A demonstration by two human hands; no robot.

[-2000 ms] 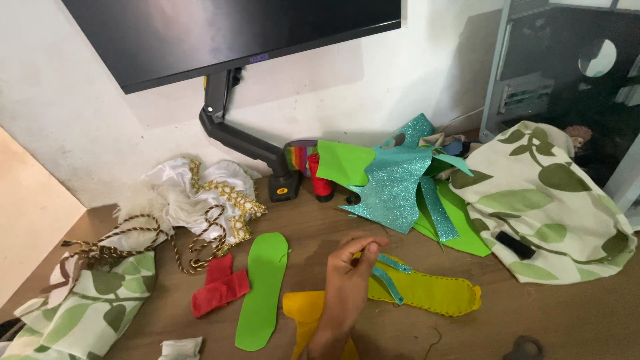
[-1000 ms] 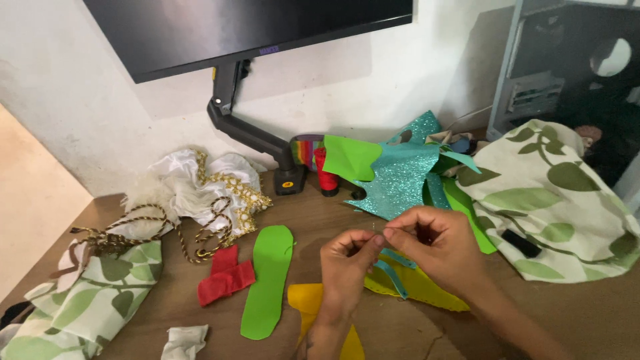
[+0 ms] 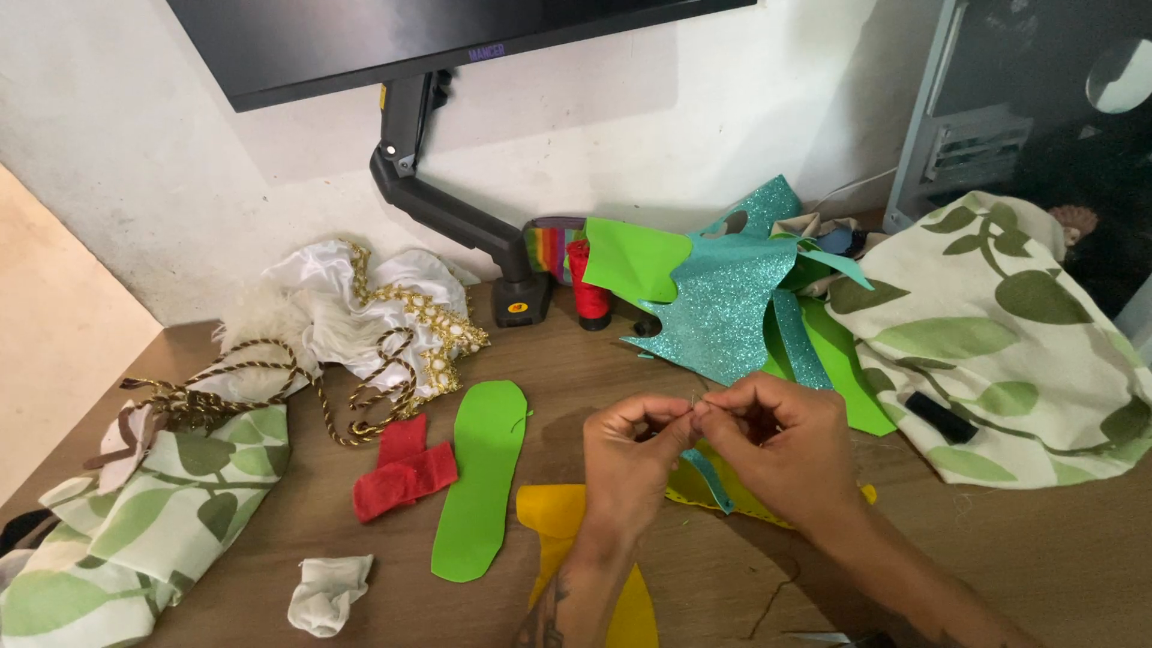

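Observation:
My left hand [image 3: 634, 459] and my right hand [image 3: 787, 445] meet fingertip to fingertip over the desk, pinching a thin needle [image 3: 693, 402] between them; any thread is too fine to make out. Partly hidden beneath them lies a yellow sole-shaped piece [image 3: 765, 504] with stitching along its edge and a glittery turquoise strip [image 3: 709, 481] on it. Another yellow piece [image 3: 551, 513] is under my left forearm. A green foam sole shape [image 3: 481, 481] rests farther left, beside folded red fabric [image 3: 405, 472].
Behind my hands are glittery turquoise foam [image 3: 729, 301], green foam [image 3: 634, 256] and a red thread spool [image 3: 589, 288]. Leaf-patterned cloth [image 3: 981, 333] lies right, white satin with gold trim [image 3: 333, 297] left. A monitor arm [image 3: 450, 211] stands at the back; white cloth [image 3: 330, 594] lies front left.
Two seconds ago only one hand showed, raised over the yellow sole shape. Both hands have since come together at the fingertips, and they stay joined now.

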